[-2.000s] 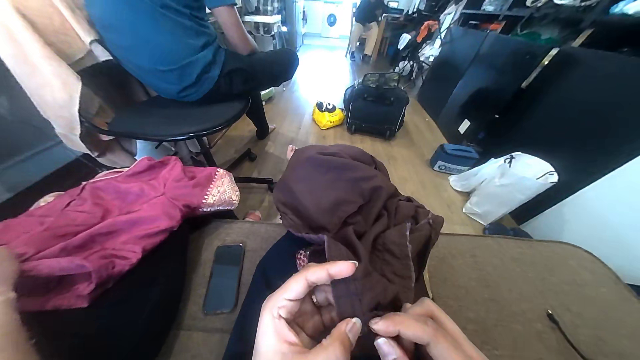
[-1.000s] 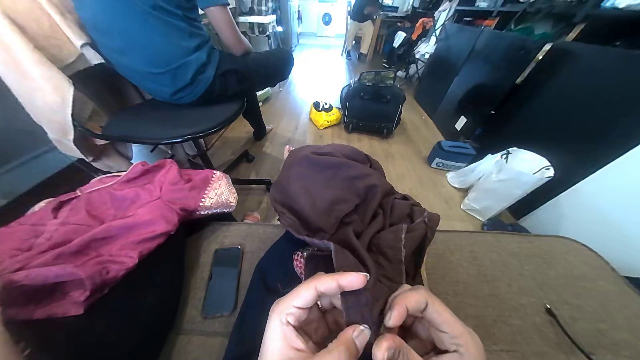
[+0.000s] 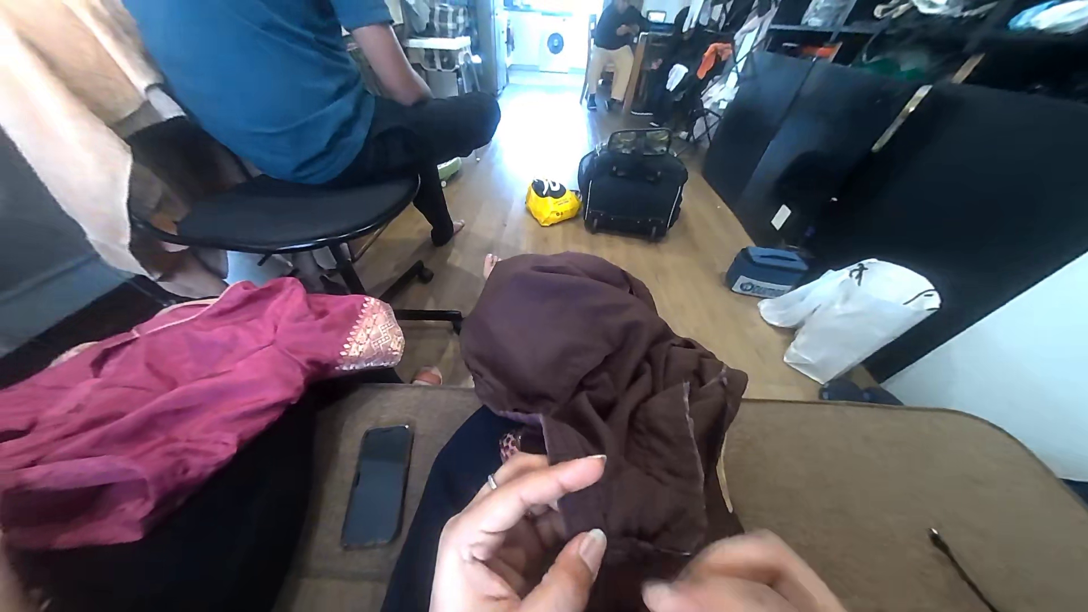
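Observation:
A dark brown cloth garment (image 3: 586, 340) with a pale seam edge lies bunched over my lap. My left hand (image 3: 527, 535), wearing a ring, holds a fold of it at the bottom centre, thumb and forefinger apart in front of the cloth. At the lower right, my right hand (image 3: 739, 578) is blurred and cut off by the frame edge, near the garment's lower part; whether it pinches anything cannot be seen. A black smartphone (image 3: 378, 486) lies on the brown upholstered seat (image 3: 867, 476), left of my left hand.
On the left, a magenta garment (image 3: 195, 382) with gold trim lies beside a person in a blue shirt (image 3: 263, 76) on a black chair (image 3: 297, 212). Ahead are a yellow bag (image 3: 552, 204) and a black wheeled case (image 3: 633, 187). A white bag (image 3: 850, 314) and a cable (image 3: 960, 565) are right.
My right hand has moved down and to the right, apart from my left hand. My left hand remains at the brown cloth.

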